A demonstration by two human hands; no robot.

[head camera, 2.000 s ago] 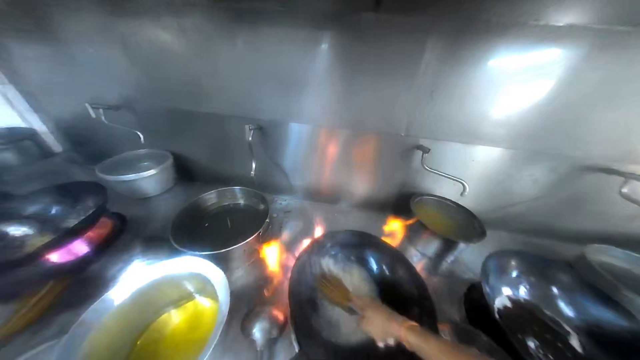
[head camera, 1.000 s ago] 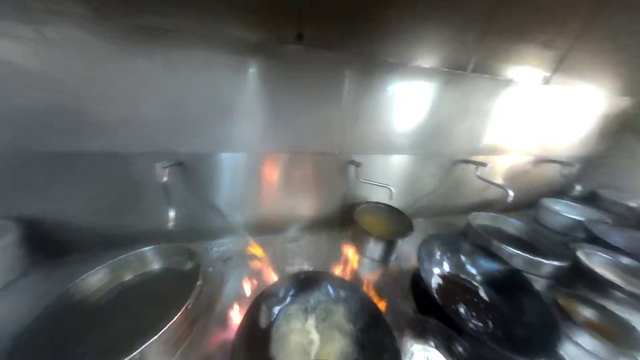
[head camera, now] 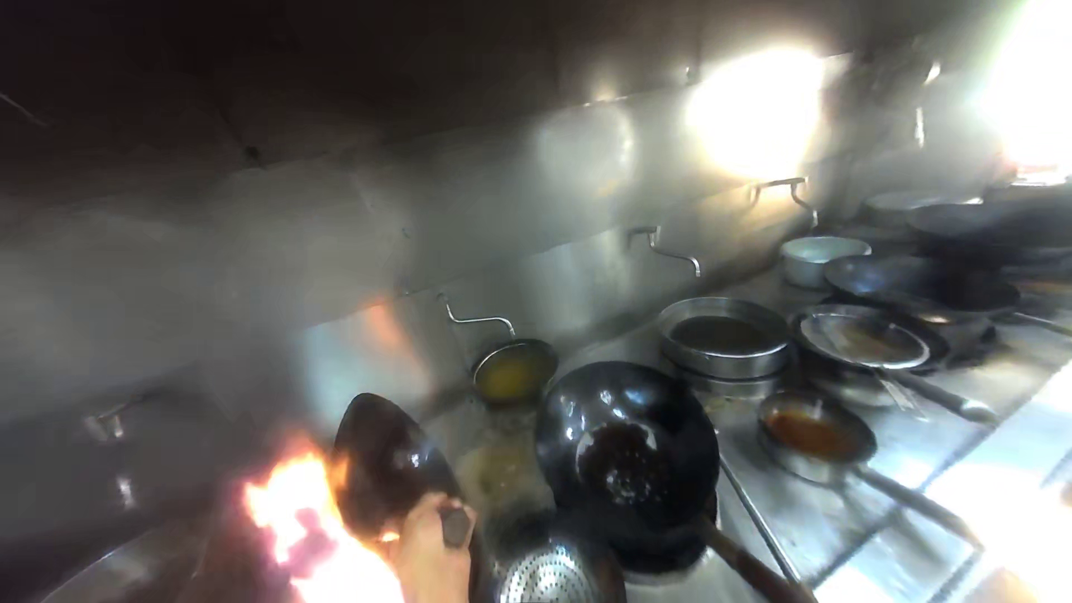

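Observation:
My left hand (head camera: 434, 548), low in the view and left of centre, is closed around the handle of a black wok (head camera: 389, 461). That wok is tipped up on its side beside tall flames (head camera: 314, 523); its inside is hard to make out. To the right, a second black wok (head camera: 624, 435) with a wooden handle holds a little dark matter. A perforated metal strainer (head camera: 548, 578) lies between them at the bottom edge. Behind stands a round pan with yellowish liquid (head camera: 511, 375). My right hand is not in view.
At the right are stacked metal pans (head camera: 724, 339), a small saucepan of reddish-brown sauce (head camera: 812, 435), a pan with a strainer (head camera: 867, 339) and a whitish pot (head camera: 825, 255). Bent water spouts (head camera: 670, 251) stick out from the steel wall. Bright glare covers the lower right.
The wok over the flames has gone from level to tipped up, and its handle is now in my left hand. The right hand and its bristled brush have left the view, which has swung right.

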